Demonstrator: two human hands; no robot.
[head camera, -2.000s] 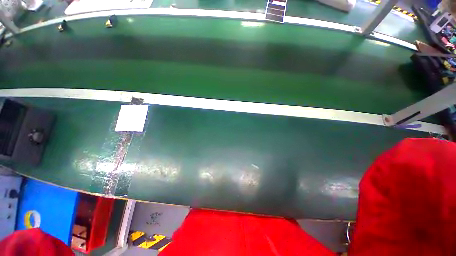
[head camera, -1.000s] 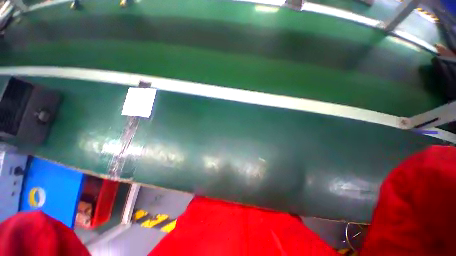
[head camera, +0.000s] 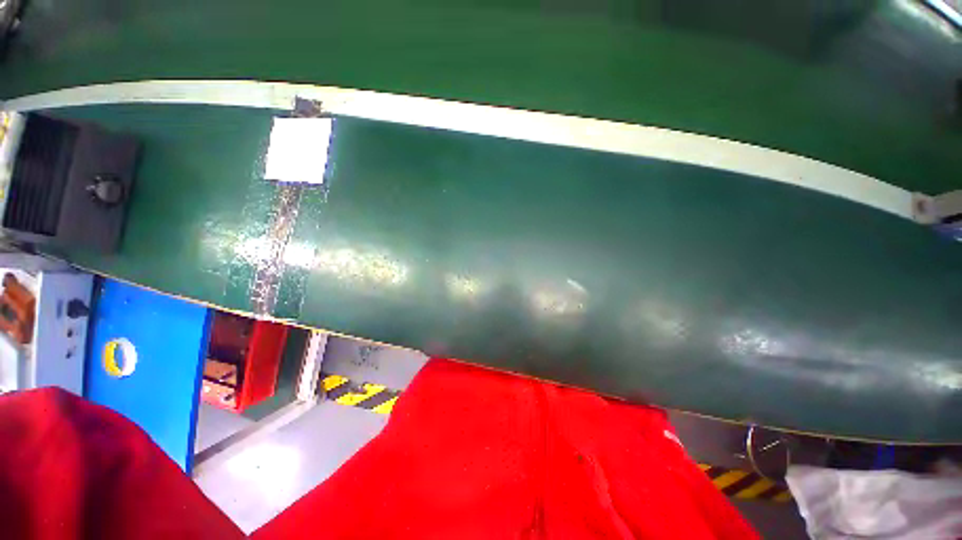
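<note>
Neither of my hands is in the picture. A red sleeve (head camera: 84, 464) shows at the lower left, and red clothing (head camera: 506, 454) fills the lower middle, reaching the bench edge. The dark green glossy workbench (head camera: 506, 243) lies in front of me. A white paper label (head camera: 299, 150) is stuck on it near the rail, above a worn tape line (head camera: 276, 248). The green conveyor belt (head camera: 475, 53) runs behind the pale rail (head camera: 549, 129).
A black vented box with a knob (head camera: 79, 179) stands on the bench at left. Below are a grey-white machine (head camera: 53, 322), a blue panel (head camera: 148, 364) with a yellow tape roll (head camera: 119, 358), and a red bin (head camera: 258, 364). A whitish cloth or bag (head camera: 876, 504) lies lower right.
The view has tilted down, so the bench and label sit higher and the belt's far side has left the picture. The red sleeve at right is gone; the whitish item has come into view.
</note>
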